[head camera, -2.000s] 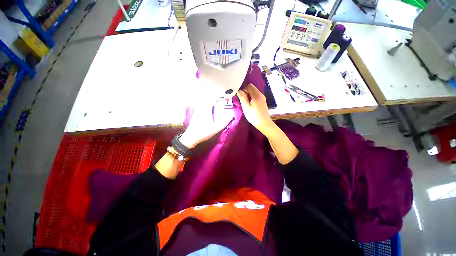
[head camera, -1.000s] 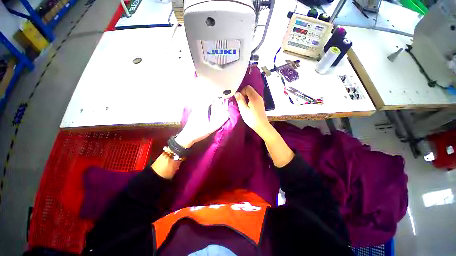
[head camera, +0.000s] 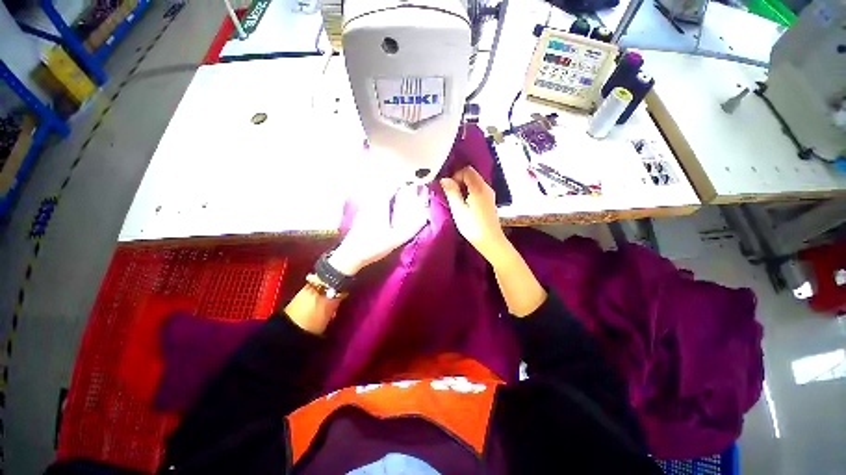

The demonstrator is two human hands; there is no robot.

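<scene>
A maroon garment lies over my lap and runs up under the white sewing machine head, bright magenta where the lamp hits it. My left hand holds the cloth just left of and below the head, partly washed out by glare. My right hand pinches the cloth at the right side of the head, fingers bent. The needle and presser foot are hidden by glare and hands.
Garment pile at right above a blue crate; red crate at left. On the white table: black flat object, snips, purple scraps, control panel, pale thread cone.
My hands have stayed close to the machine head, with small shifts. My right hand sits slightly lower than two seconds ago. The cloth folds between the hands have changed a little.
</scene>
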